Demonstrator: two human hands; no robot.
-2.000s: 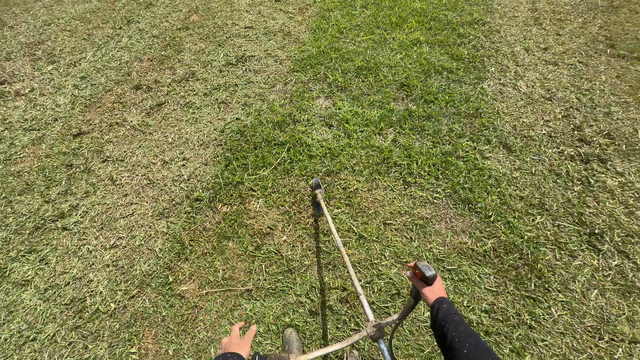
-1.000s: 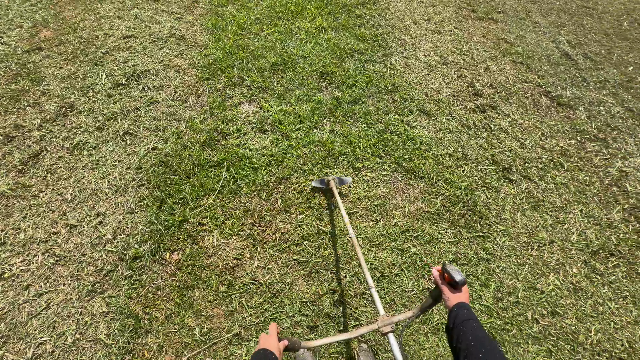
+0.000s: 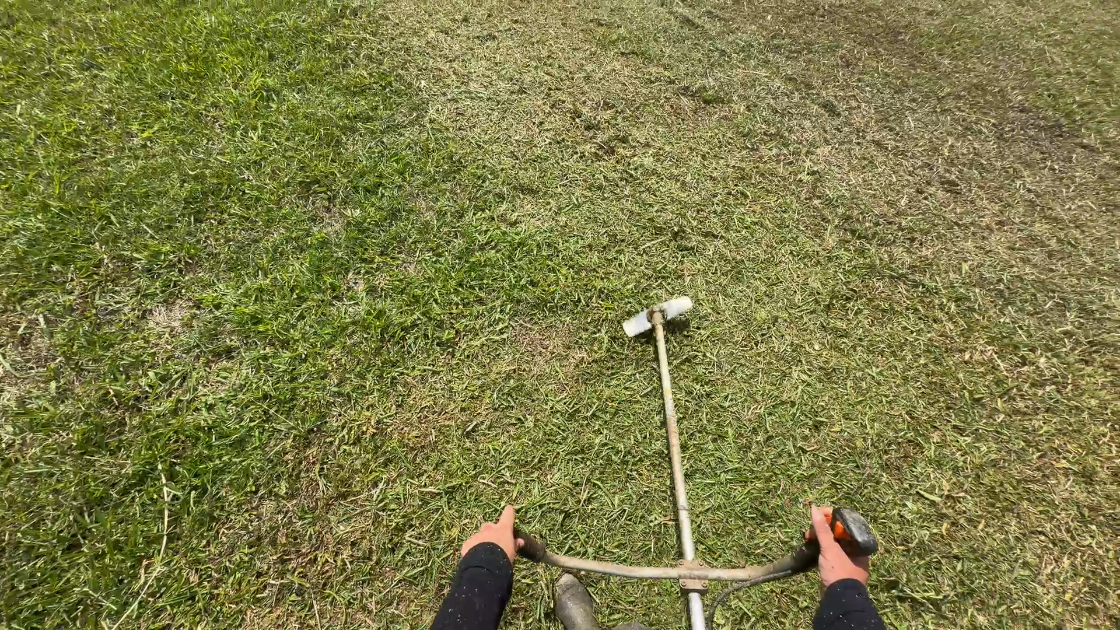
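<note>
A brush cutter's long metal shaft (image 3: 672, 429) runs up from the bottom edge to a pale metal blade (image 3: 658, 316) over the grass. Across the shaft is a curved handlebar (image 3: 630, 571), joined by a clamp (image 3: 692, 576). On the left end of the bar, my left hand (image 3: 495, 535) rests at the dark grip, its index finger stretched forward. My right hand (image 3: 838, 549) is wrapped round the right grip, which carries an orange and black throttle control (image 3: 853, 531). A cable hangs below that grip. Both forearms are in black sleeves.
Longer green grass (image 3: 262, 175) spreads over the left side. Cut, drying clippings (image 3: 875, 289) cover the ground at the right and far middle. A worn boot (image 3: 574, 602) shows beneath the handlebar. A thin pale stem (image 3: 164, 512) lies at lower left.
The blade has swung rightward over the grass, from the strip's near end to the clippings. My left hand, spread two seconds ago, is now at the left grip. The view has turned right.
</note>
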